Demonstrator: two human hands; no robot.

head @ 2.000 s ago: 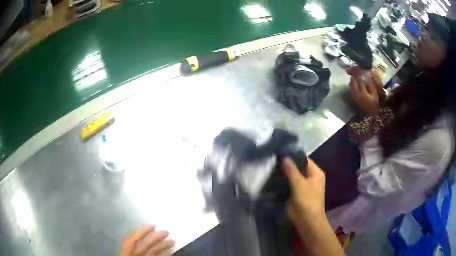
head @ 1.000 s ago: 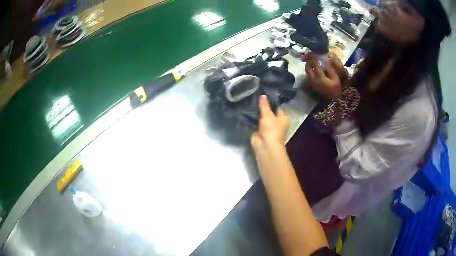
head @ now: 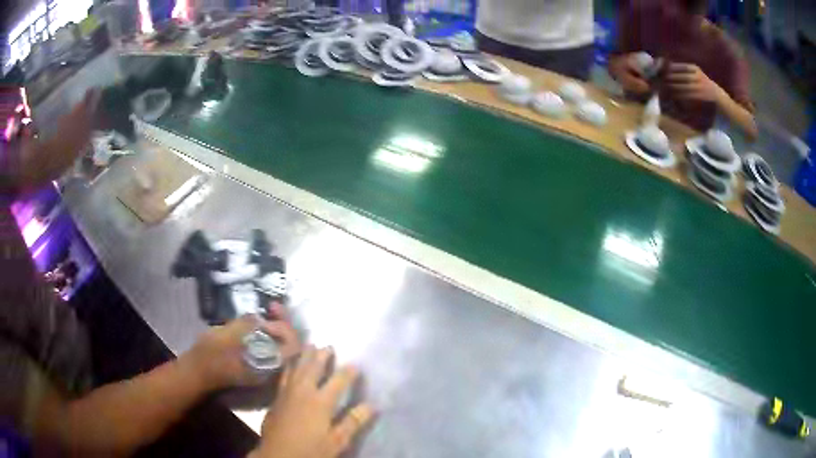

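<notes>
A black figure part [head: 215, 295] with grey-white inner pieces lies or is held low over the metal bench at centre left. Its pale round cup [head: 261, 351] faces me. Another hand [head: 228, 353], on a bare arm from the left that seems to be the neighbour's, grips this end. My left hand [head: 313, 407] is just right of it at the lower edge, fingers spread, holding nothing visible. Whether it touches the part is unclear. My right hand is out of the picture.
A green belt [head: 501, 188] runs behind the metal bench [head: 447, 358]. A thin yellowish bar [head: 642, 394] and a black-yellow tool [head: 783, 418] lie right. A brown board [head: 157, 188] lies left. Beyond, white domes and brimmed parts line a wooden table near other people.
The view has swung left. My right hand, earlier on a black part at the right, has gone out of view. My left hand is back in view beside another black part.
</notes>
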